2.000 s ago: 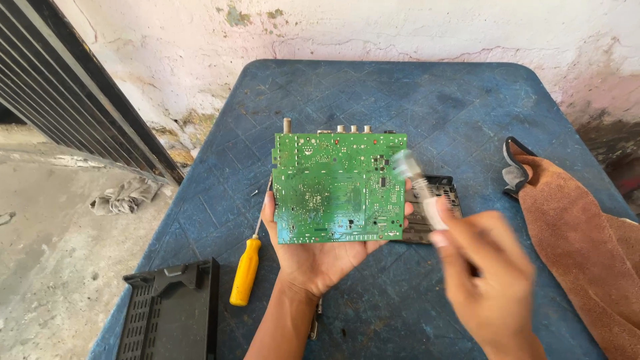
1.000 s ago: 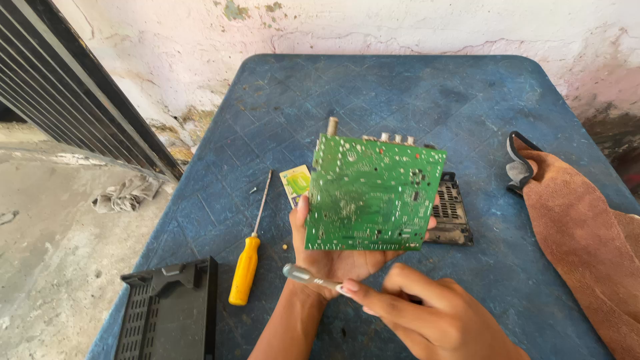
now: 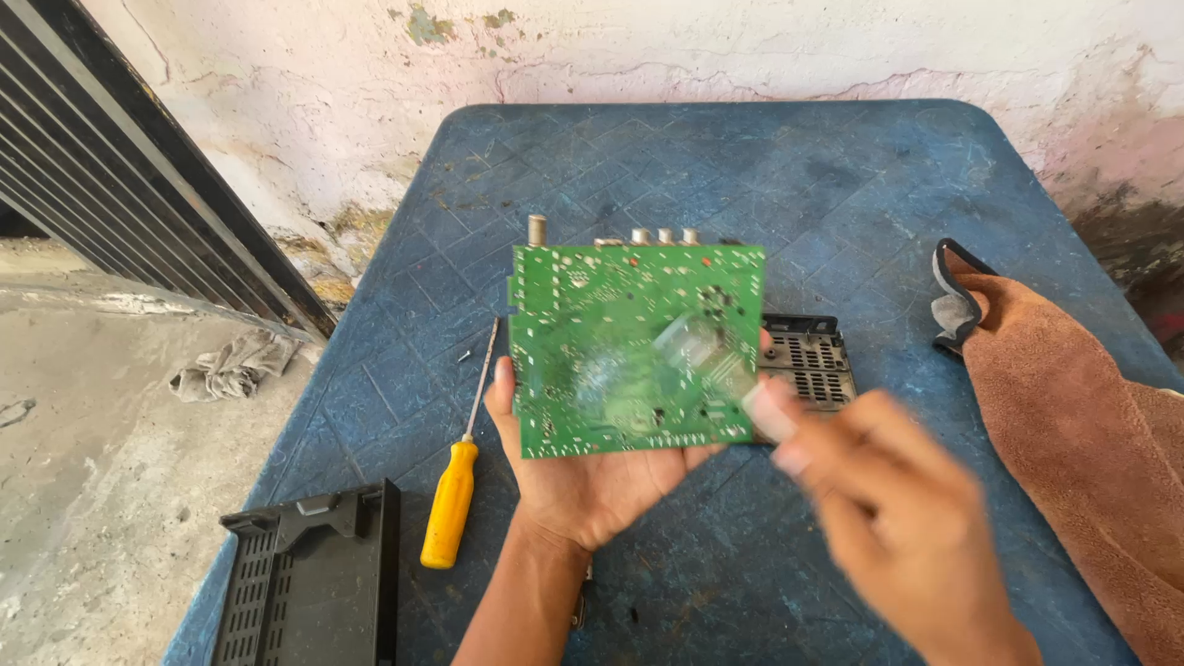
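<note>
My left hand holds a green circuit board from below, its soldered side facing me and its metal connectors along the far edge. In my right hand is a small brush, pinched between thumb and fingers; its blurred head is over the right part of the board. Whether the brush touches the board cannot be told. A screwdriver with a yellow handle lies left of my left hand, beside a small screw. Behind the board, a vented black casing part is partly hidden.
A black plastic cover lies at the near left of the blue table. A brown cloth with a dark edge lies on the right. A grey rag is on the floor, near a barred metal gate.
My right hand has lifted the brush from in front of the board's near edge to over its right part. The board has moved left and now hides the yellow-green item seen behind it one second ago.
</note>
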